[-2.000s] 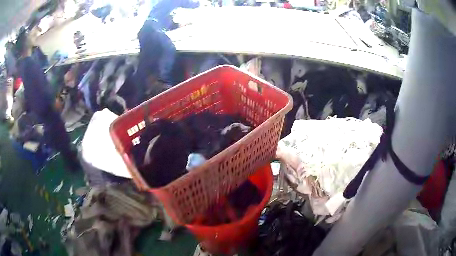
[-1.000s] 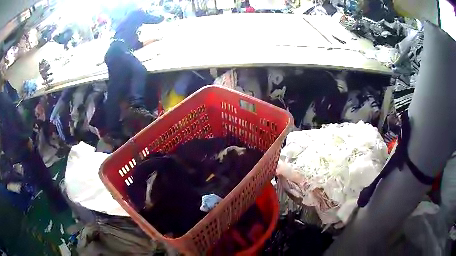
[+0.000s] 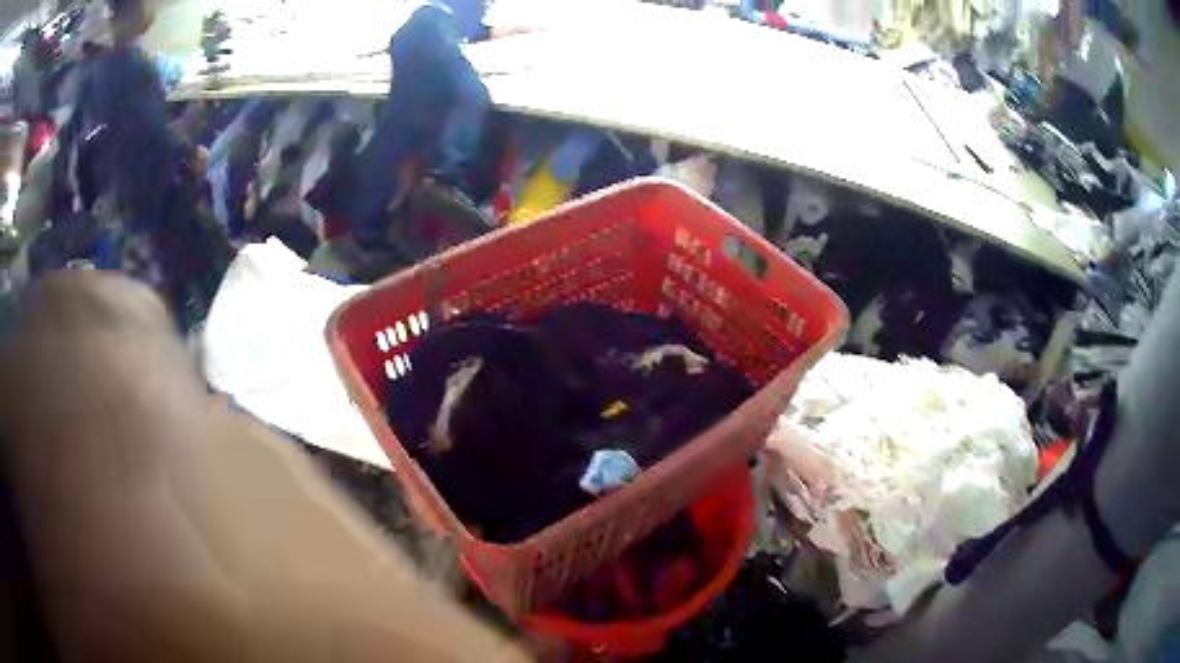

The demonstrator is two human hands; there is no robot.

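A red slotted plastic crate point(image 3: 582, 518) stands tilted on a red bucket point(image 3: 731, 531) in the middle of the view. Dark cloth point(image 3: 544, 402) with a small pale blue piece point(image 3: 608, 471) lies in the crate. A large, blurred tan-brown shape very close to the camera fills the lower left. It looks like my left hand point(image 3: 194, 479) or forearm, but its fingers cannot be made out, nor whether it holds anything. It covers the floor at the left. My right hand is out of the picture.
A white heap of cloth point(image 3: 906, 453) is right of the crate. A grey upright roll point(image 3: 1035, 583) with a dark tie stands at the right edge. A white sack point(image 3: 278, 350) is left. A long white table point(image 3: 725, 91) crosses behind; people stand at the left.
The blurred tan-brown shape has come into view at the lower left. The camera view has shifted, so the crate and white heap appear further right.
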